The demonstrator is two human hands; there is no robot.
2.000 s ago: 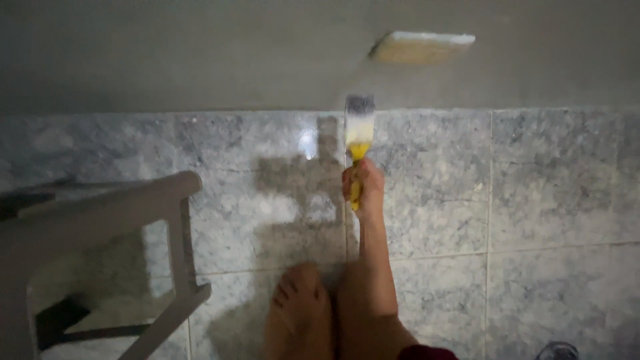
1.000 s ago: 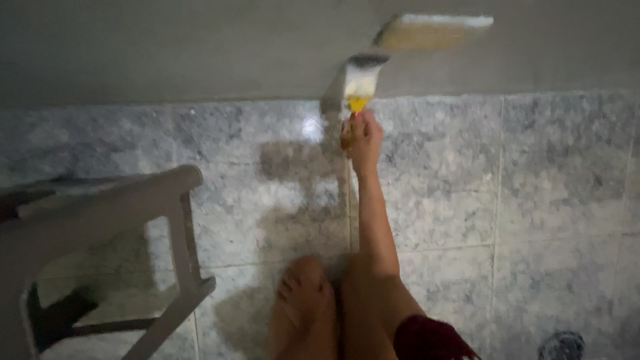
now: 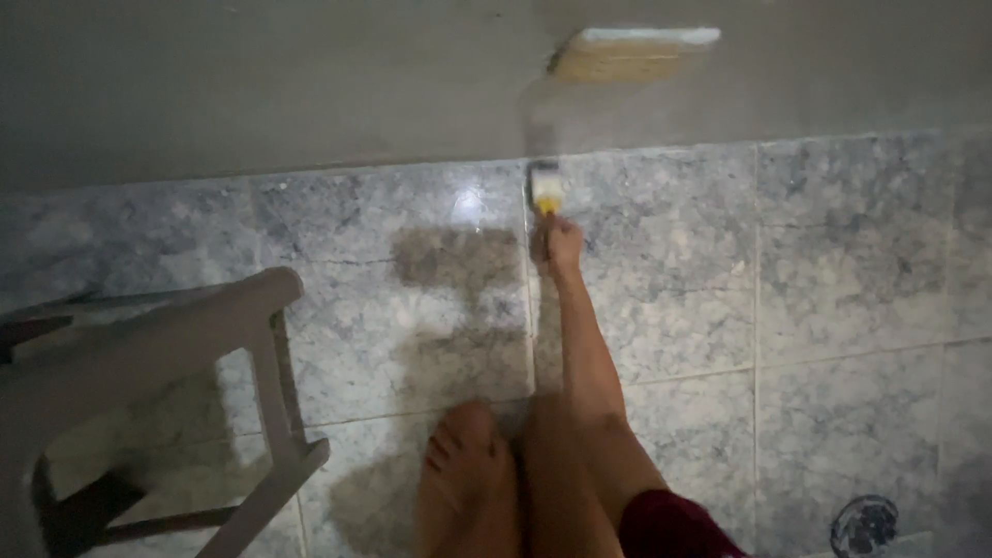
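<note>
My right hand (image 3: 564,242) is closed on the handle of a paintbrush (image 3: 547,184) with a yellow handle and pale bristles that are dark at the tip. The bristles are close to the line where the grey wall (image 3: 372,85) meets the marbled floor tiles (image 3: 666,225); blur hides whether they touch. Higher up, a wooden-looking block with a white edge (image 3: 635,58) is at the wall. My left hand is out of view.
At the left stands a grey plastic stool or chair (image 3: 155,318) with an open frame. My bare foot (image 3: 465,480) is at the bottom middle. A dark round thing, perhaps a floor drain (image 3: 864,527), lies at the lower right.
One second ago the brush tip was up on the grey wall; my right hand has since drawn it down to the wall's lower edge. The view has shifted somewhat.
</note>
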